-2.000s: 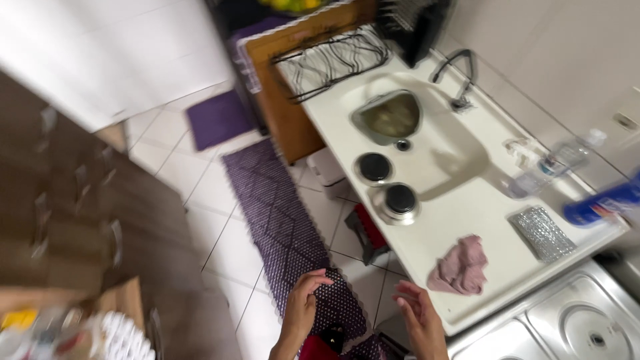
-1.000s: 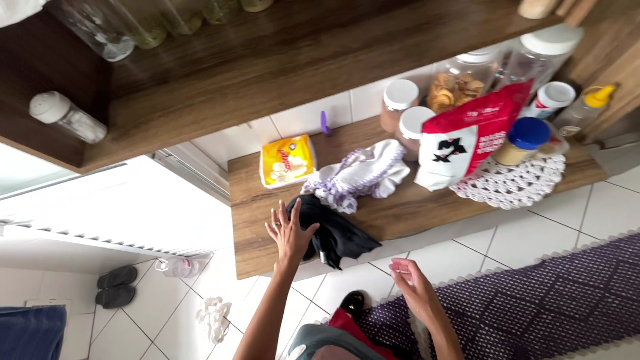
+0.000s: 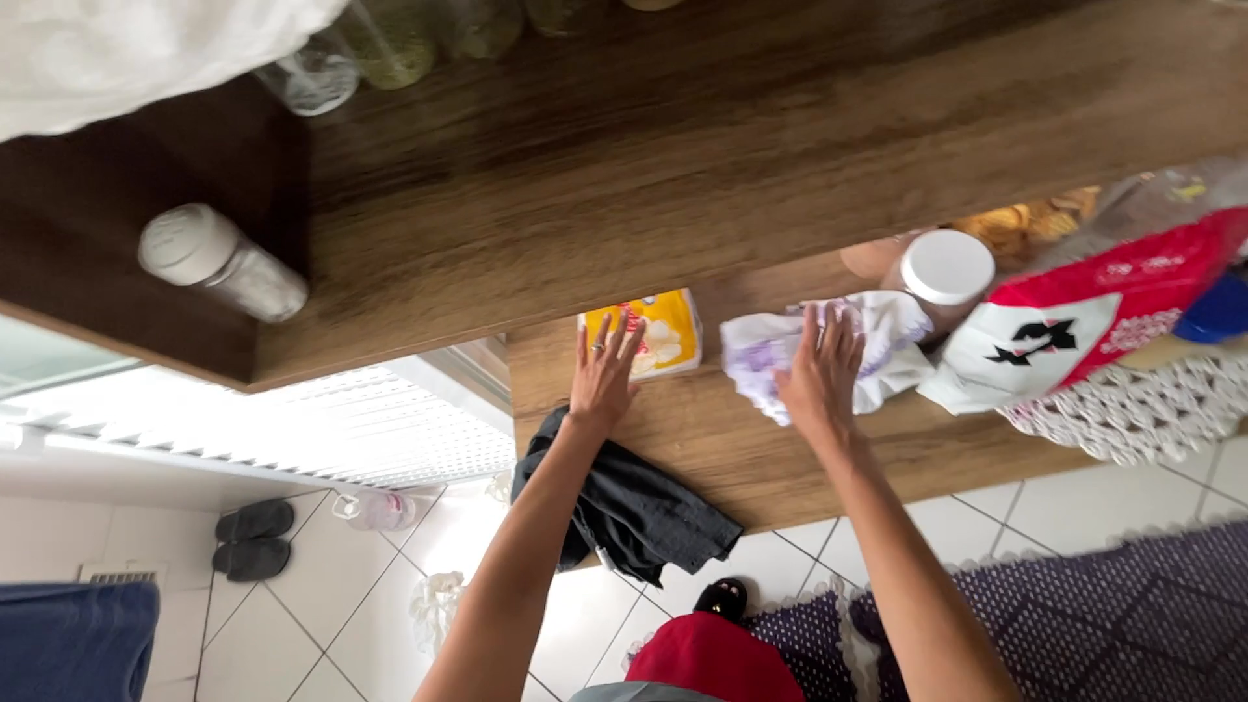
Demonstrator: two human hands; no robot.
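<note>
My left hand [image 3: 606, 375] lies with spread fingers over the lower left part of a yellow plastic packet [image 3: 666, 331] on the wooden counter [image 3: 780, 487]. Whether it grips the packet is unclear. On a white and purple cloth [image 3: 882, 341] rests my right hand [image 3: 824, 375], fingers over the fabric; a firm hold cannot be made out. A black cloth [image 3: 653, 512] hangs over the counter's front edge, partly behind my left forearm. Right of the white cloth are a white-lidded jar [image 3: 946, 268] and a red and white bag [image 3: 1092, 312].
A wooden shelf [image 3: 682, 175] juts out above the counter, with a white-capped shaker [image 3: 224, 261] at its left end. A white crocheted doily [image 3: 1150, 400] lies under the bag. Below are dark slippers [image 3: 253, 539], a clear plastic bottle [image 3: 375, 510] and a purple rug [image 3: 1102, 604].
The view has swung from the sink to the counter. Since one second ago, my left hand has moved from the black cloth to the yellow packet, and my right hand has come onto the white and purple cloth.
</note>
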